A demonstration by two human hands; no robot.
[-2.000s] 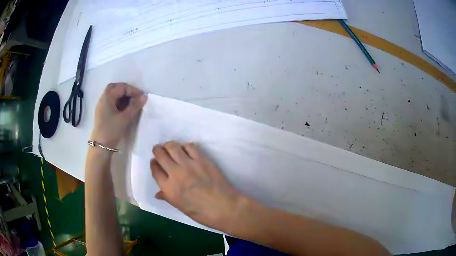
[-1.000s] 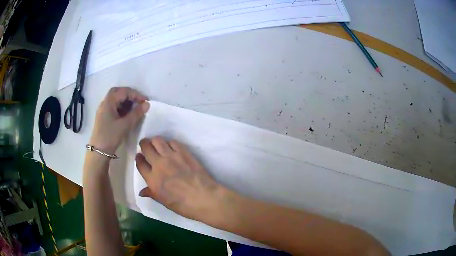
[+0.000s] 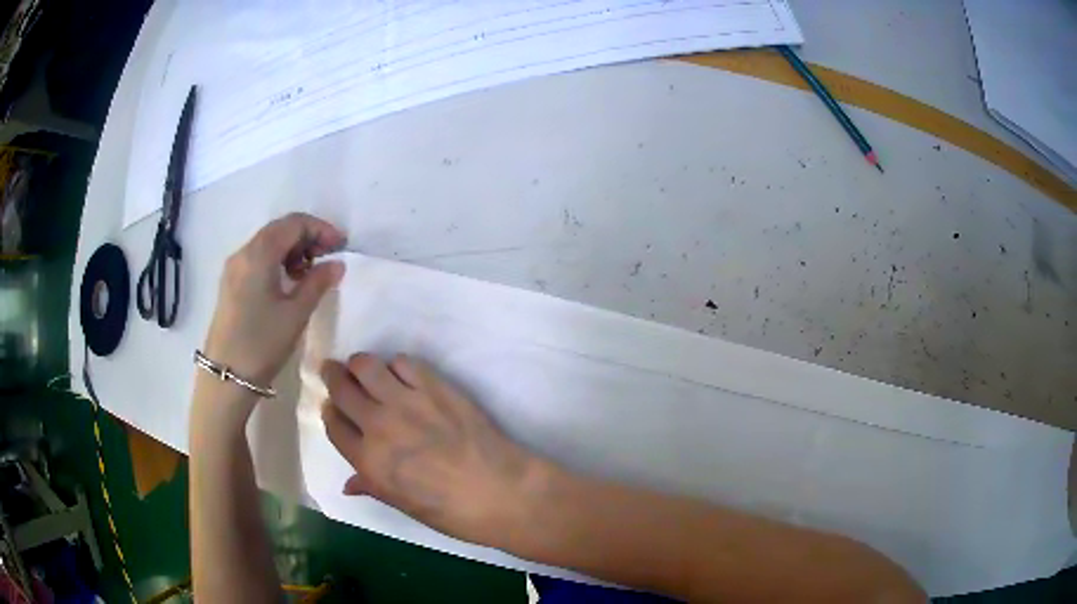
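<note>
A long white fabric panel (image 3: 709,472) lies across the near side of the table, from left of centre to the right edge. A fold line runs along its far side. My left hand (image 3: 278,283), with a bracelet at the wrist, pinches the panel's far left corner between thumb and fingers. My right hand (image 3: 413,437) lies palm down on the panel near its left end, fingers slightly spread and pointing left. It presses on the cloth and does not grip it.
Black shears (image 3: 168,236) and a flat black tape roll (image 3: 104,300) lie at the far left. A printed paper sheet (image 3: 390,59) is at the far side. A green pencil (image 3: 833,106) crosses a tan band (image 3: 933,118). White sheets (image 3: 1027,71) lie far right on the pale table (image 3: 614,177).
My right hand has moved left on the panel, towards its left end. My left hand still pinches the corner, and its fingers have shifted slightly. The whole view has shifted a little.
</note>
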